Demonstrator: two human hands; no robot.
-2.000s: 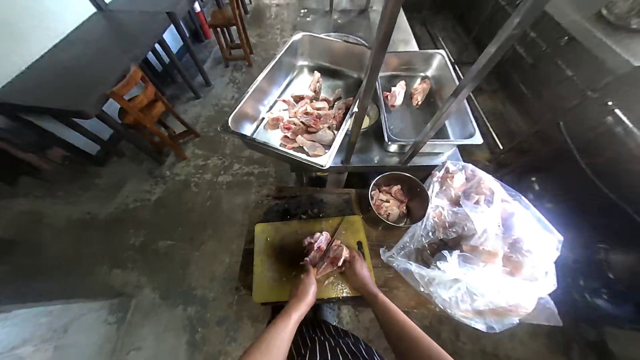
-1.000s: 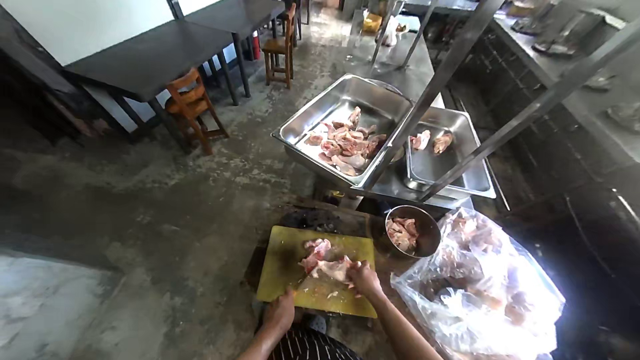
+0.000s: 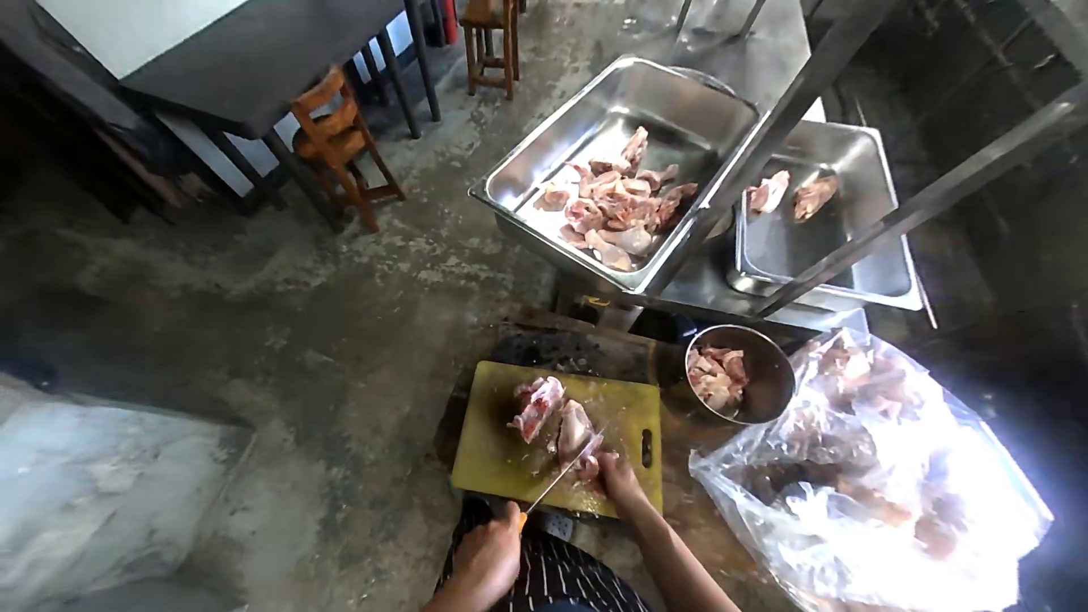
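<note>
My left hand [image 3: 491, 544] grips the orange handle of a knife [image 3: 557, 478], whose blade lies across a piece of raw chicken [image 3: 575, 432] on a yellow cutting board [image 3: 493, 467]. On the board's right side, my right hand [image 3: 619, 480] holds the near end of that piece, close to the blade. Another raw chicken piece [image 3: 537, 406] lies just left of it, touched by neither hand. Small scraps and wet spots are scattered over the board.
Beyond the board, a deep steel pan [image 3: 544, 123] holds many chicken pieces; a second steel pan [image 3: 884, 183] holds two. A steel bowl [image 3: 778, 382] of cut chicken and a clear plastic bag [image 3: 816, 527] of meat stand to the right. Slanted metal bars [image 3: 960, 183] cross above the pans.
One second ago my left hand was at the board's near edge; now it is lower left, with the knife blade across the chicken. Two pieces now lie visibly apart on the board.
</note>
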